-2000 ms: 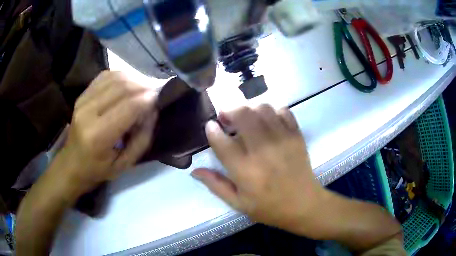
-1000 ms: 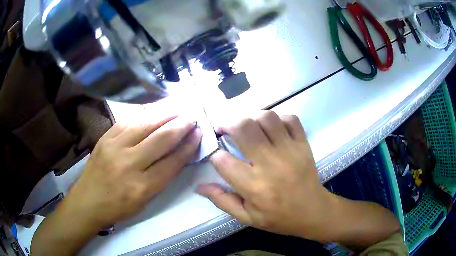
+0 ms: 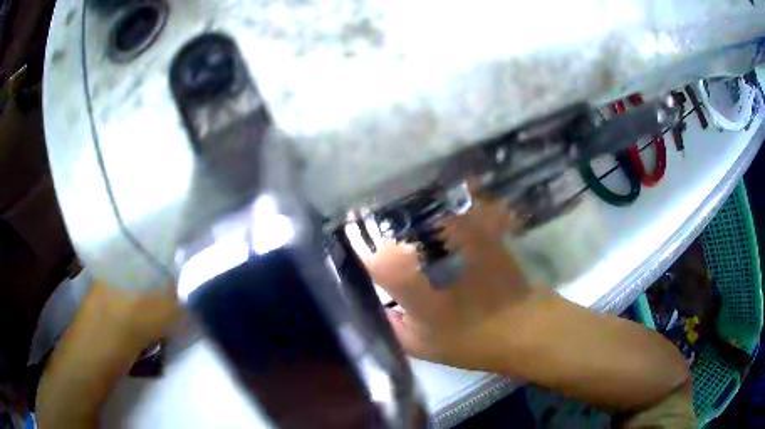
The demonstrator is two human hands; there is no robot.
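Note:
The white sewing machine head point(image 3: 403, 75) fills the upper and middle view, very close and blurred. Its chrome and dark cover point(image 3: 268, 310) hides the sewing spot. My right hand point(image 3: 457, 289) is behind and below the machine head, partly covered by metal parts; its fingertips and anything under them are hidden. My left hand point(image 3: 138, 323) shows only as a blurred wrist and back of the hand at the lower left; its fingers are hidden behind the machine head. The cloth piece at the needle cannot be seen.
Scissors with red and green handles point(image 3: 616, 188) lie on the white table point(image 3: 671, 197), partly hidden by the machine. Small dark metal parts point(image 3: 696, 107) lie beside them. A green basket point(image 3: 730, 251) is below the table's right edge. Dark brown cloth point(image 3: 25, 184) is at the far left.
The view has moved close to the machine head, which now covers the needle area, the cloth piece and most of my left hand. The scissors are now partly covered.

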